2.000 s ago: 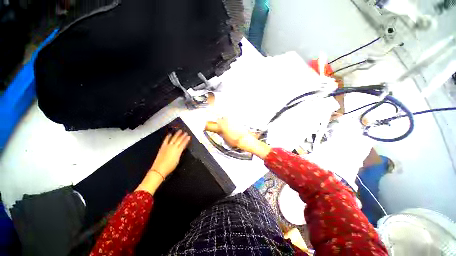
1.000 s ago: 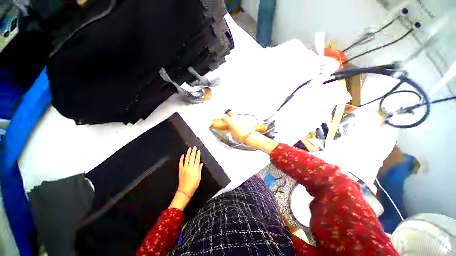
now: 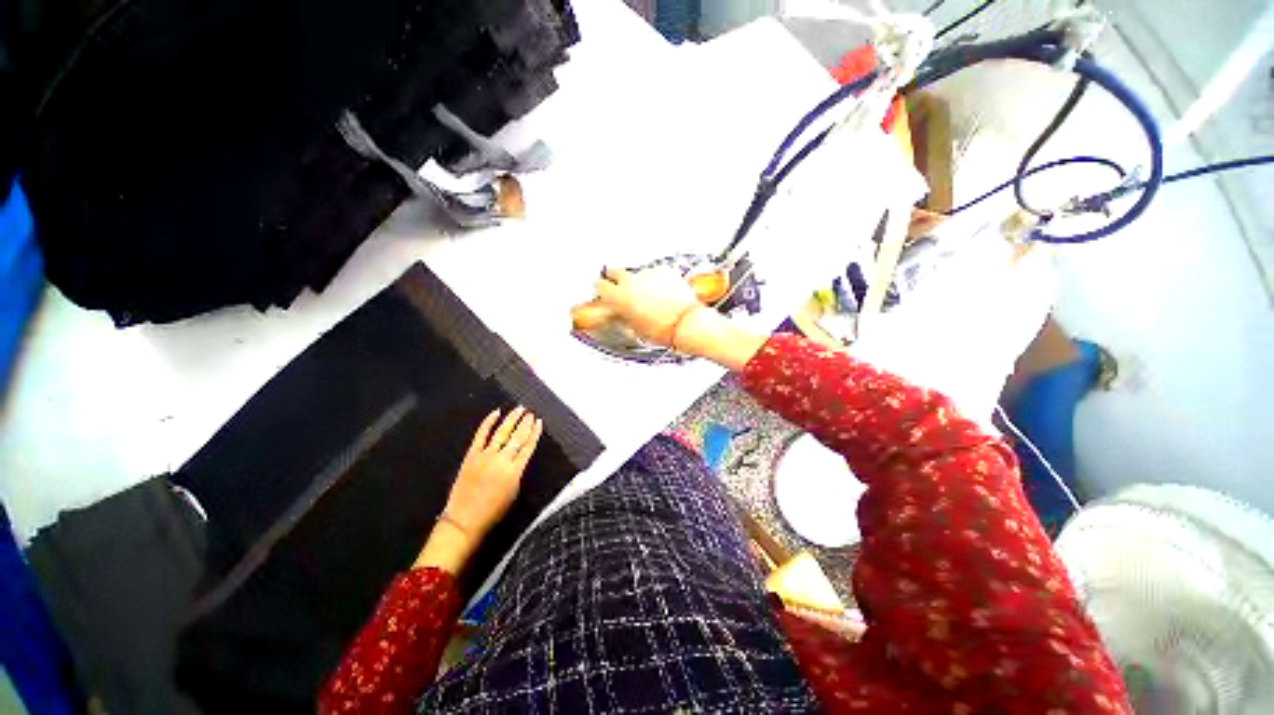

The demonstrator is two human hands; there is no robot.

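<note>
A black garment panel [image 3: 335, 475] lies flat on the white table, with a narrow dark grey line along it and a slightly greyer folded band [image 3: 517, 374] at its end edge. My left hand [image 3: 496, 468] lies flat on the panel just inside that band, fingers slightly apart. My right hand [image 3: 650, 305] is closed around the orange-yellow handle of the steam iron [image 3: 629, 342]. The iron stands on the white cloth to the right of the panel, apart from it. My right fingers hide part of the handle.
A thick black stack of cut pieces [image 3: 210, 154] covers the far left, with crumpled grey strips [image 3: 468, 189] beside it. Charcoal pieces [image 3: 119, 587] lie at the left corner. Dark hose loops [image 3: 1090, 84] hang at right. A white fan [image 3: 1188, 601] stands at lower right.
The black panel now lies flat, showing its grey line. My left hand has moved off the end band towards me. The view has shifted; my right hand still holds the iron beside the panel.
</note>
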